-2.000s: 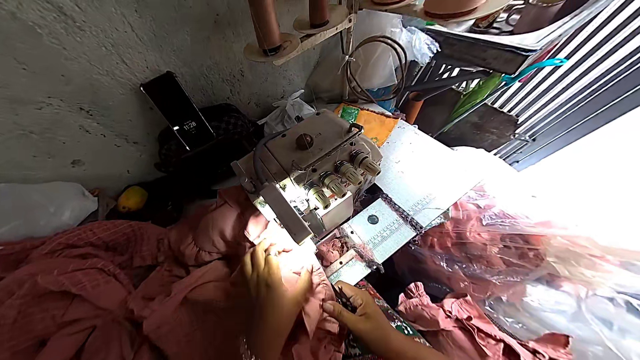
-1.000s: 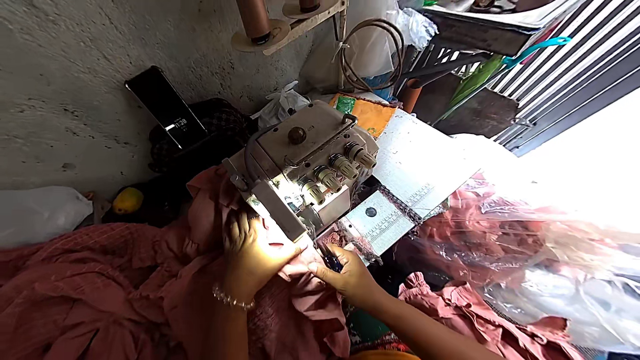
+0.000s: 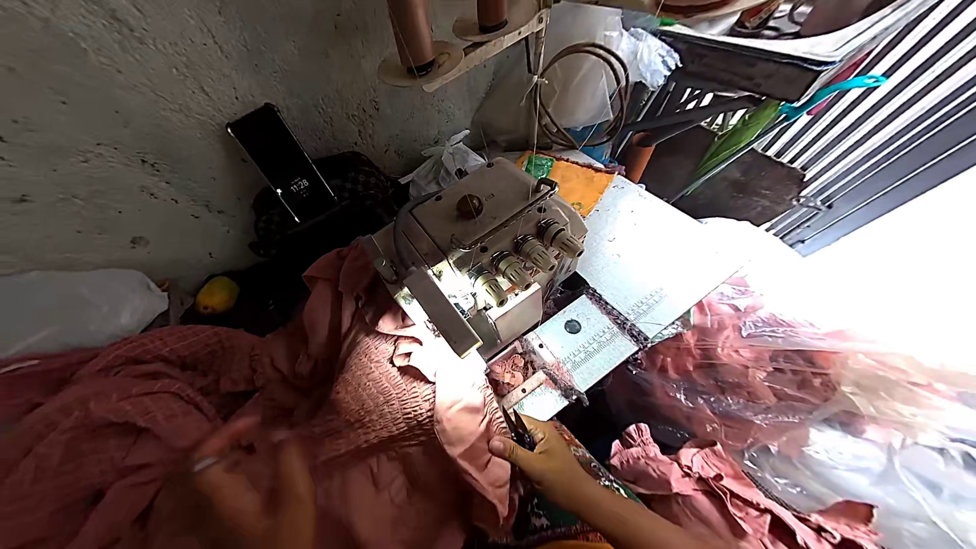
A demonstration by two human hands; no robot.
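An overlock sewing machine (image 3: 488, 252) with its lamp lit stands in the middle. Pink smocked fabric (image 3: 381, 389) lies at its needle end and spreads left in folds. My right hand (image 3: 545, 457) holds small dark thread snips (image 3: 520, 428) at the fabric's right edge, just below the machine's front plate. My left hand (image 3: 252, 480), blurred and wearing a ring, is over the fabric at the lower left; its fingers look apart, and nothing shows between them.
Brown thread cones (image 3: 412, 34) stand above the machine. A phone (image 3: 282, 164) leans at the wall near a yellow fruit (image 3: 217, 295). Pink garments in clear plastic (image 3: 823, 396) lie at the right, with a loose pink piece (image 3: 701, 480) nearer. A metal ruled plate (image 3: 648, 252) extends right of the machine.
My left hand has left the fabric by the machine's needle end and moved down and left. The smocked part now shows. My right hand has stayed near the plate with the snips.
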